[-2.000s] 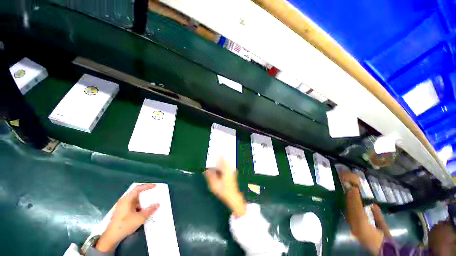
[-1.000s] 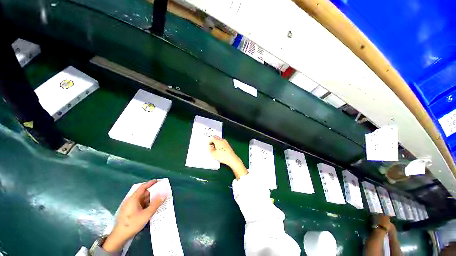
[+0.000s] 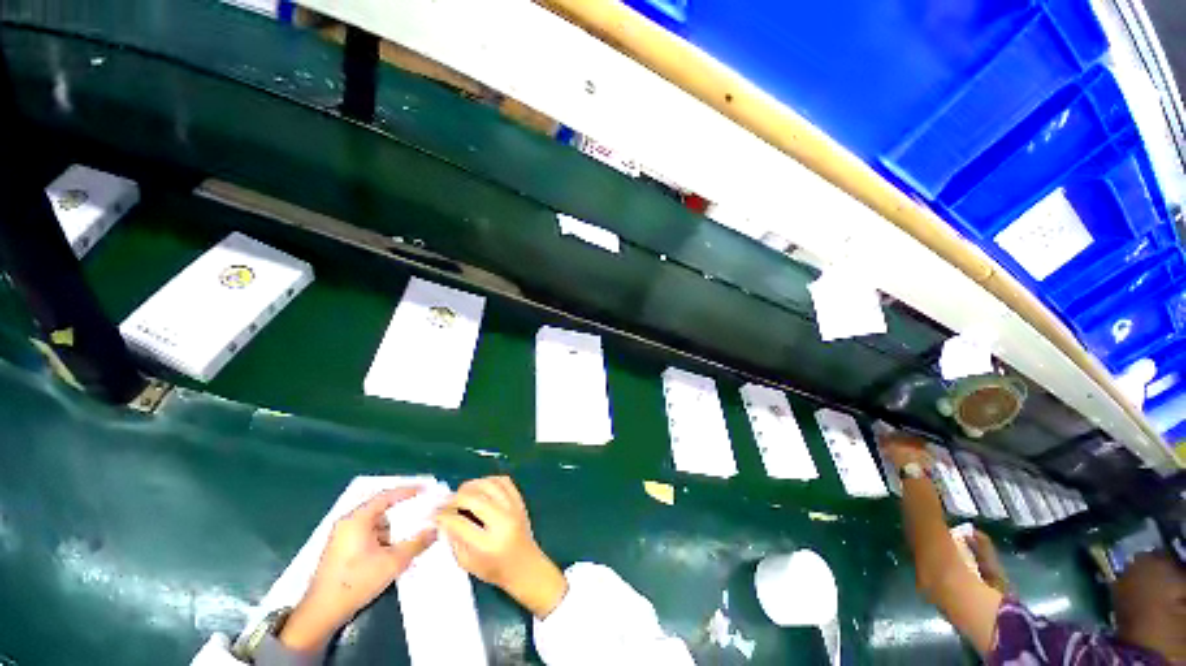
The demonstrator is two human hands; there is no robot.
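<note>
The white label strip (image 3: 442, 605) runs folded over the green worktop under my hands. My left hand (image 3: 354, 562) holds the folded top of the strip between thumb and fingers. My right hand (image 3: 501, 536) touches the same folded end from the right, its fingertips bent and close to my left thumb. Any sticker at the fingertips is too small to tell. White boxes lie in a row on the green conveyor beyond, such as one box (image 3: 572, 386) straight ahead and one with a round yellow emblem (image 3: 219, 306) at the left.
A label roll (image 3: 796, 588) lies right of my sleeve. A yellowish scrap (image 3: 659, 492) is near the conveyor edge. A neighbouring worker's arm (image 3: 943, 559) reaches to boxes at right. A black post (image 3: 59, 293) stands left. Blue bins (image 3: 1014, 156) sit on the wood-edged shelf above.
My right hand has moved back from a box on the conveyor to the strip beside my left hand. The view has shifted, and the neighbour's hand has moved onto the box row.
</note>
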